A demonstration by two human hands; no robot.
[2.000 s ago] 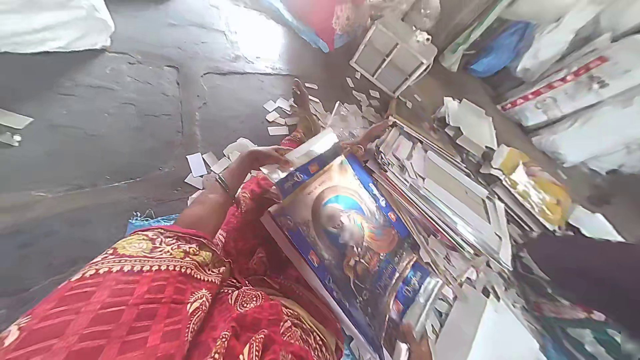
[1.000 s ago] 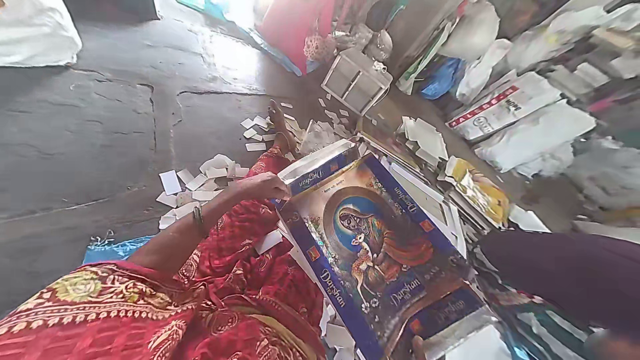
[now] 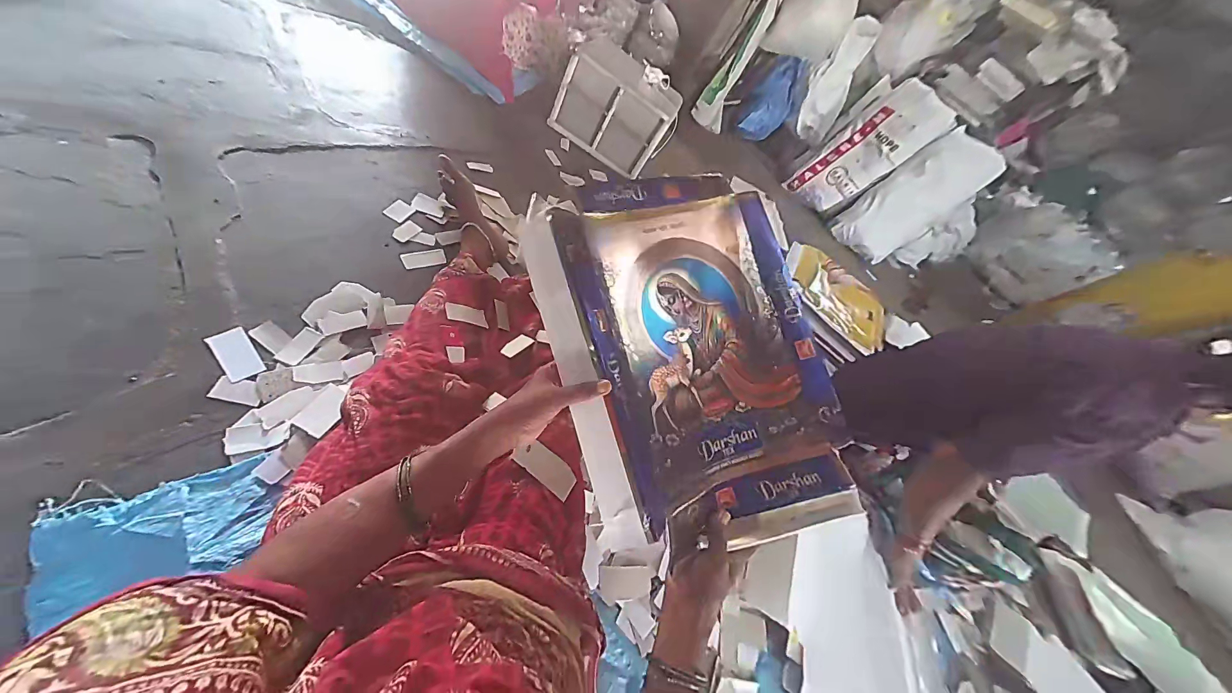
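A printed cardboard box sheet with blue borders, a seated figure and a deer lies tilted above my lap, several layers thick at its edges. My left hand holds its left edge, the thumb lying on the white side flap. At its lower edge my right hand grips the printed flap, the fingers partly hidden beneath. Small pale card pieces lie on the red patterned cloth over my legs. Beneath and right of my right hand is a large white sheet.
Card scraps are heaped on the stone floor beside my leg. A pale divided frame stands ahead. At the right, another person's dark sleeve and hand reach over loose sheets. White bundles lie farther right, a blue plastic sheet at left.
The printed sheet now lies more upright in view. My left hand has moved from its upper left corner down the left edge. The other person's hand has come into view at the right.
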